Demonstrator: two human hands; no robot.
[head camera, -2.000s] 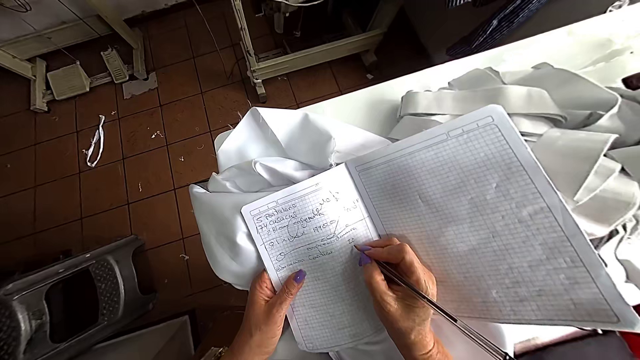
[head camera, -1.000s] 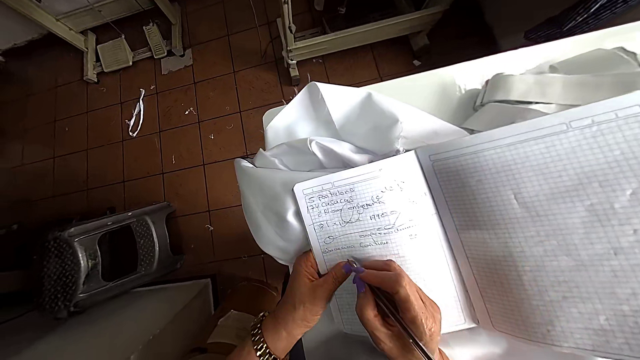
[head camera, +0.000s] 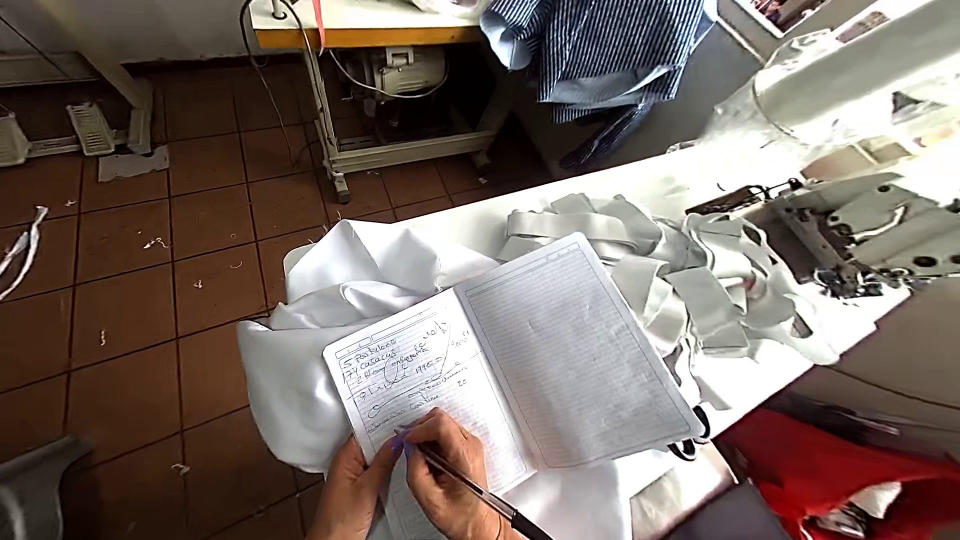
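Observation:
An open notebook with ruled pages (head camera: 585, 360) lies tilted over white fabric (head camera: 289, 397), its left page bearing handwriting. My left hand (head camera: 351, 487) grips the notebook's lower left edge, thumb on the page. In my right hand (head camera: 450, 472) is a pen (head camera: 491, 499), its tip end down at the left page just under the written lines and close to my left thumb. The exact tip is hidden by the fingers. Behind the notebook, a heap of pale grey fabric strips (head camera: 705, 277) rests on the white table (head camera: 465, 221).
A sewing machine (head camera: 877, 225) stands at the right of the table, with red fabric (head camera: 840, 465) below it. Across the tiled floor (head camera: 214, 277) is another machine table (head camera: 375, 36) with a motor (head camera: 405, 71) underneath. Striped fabric (head camera: 607, 52) hangs beside it.
My right hand with the pen has moved from the middle of the left page toward its left edge, beside my left thumb. The view has swung, showing more of the table's right side.

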